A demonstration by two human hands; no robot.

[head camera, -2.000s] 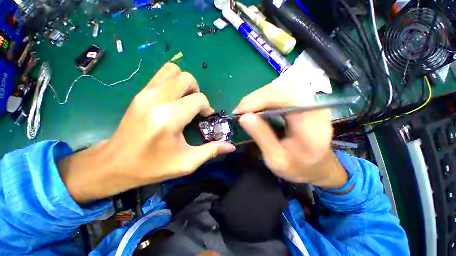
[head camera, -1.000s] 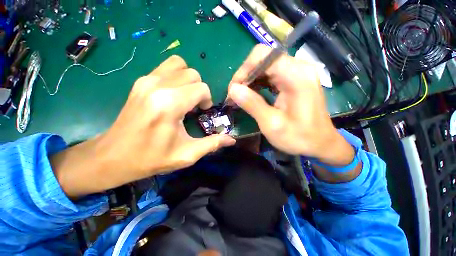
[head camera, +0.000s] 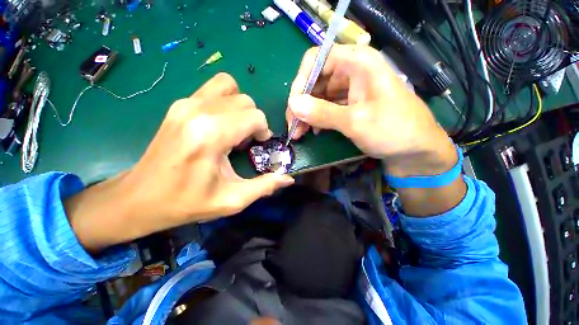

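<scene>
The opened watch module (head camera: 272, 156), small and dark with pale and silver patches, is at the front edge of the green mat. My left hand (head camera: 197, 149) grips it from the left between finger and thumb. My right hand (head camera: 355, 105) holds the silver tweezers (head camera: 319, 61) steeply, their tip down at the module's upper right edge. What exactly the tip touches is too small to tell.
A wired black unit (head camera: 98, 63), a white cable bundle (head camera: 33, 124) and a yellow-green tipped piece (head camera: 211, 59) lie on the green mat (head camera: 139, 139). A blue and white tube (head camera: 303, 22), a black screwdriver (head camera: 406, 47) and a black fan (head camera: 522, 39) stand at the right.
My right hand has turned the tweezers from nearly level to steep, with the tip on the module. My left hand still holds the module. Items on the mat appear slightly shifted up and left.
</scene>
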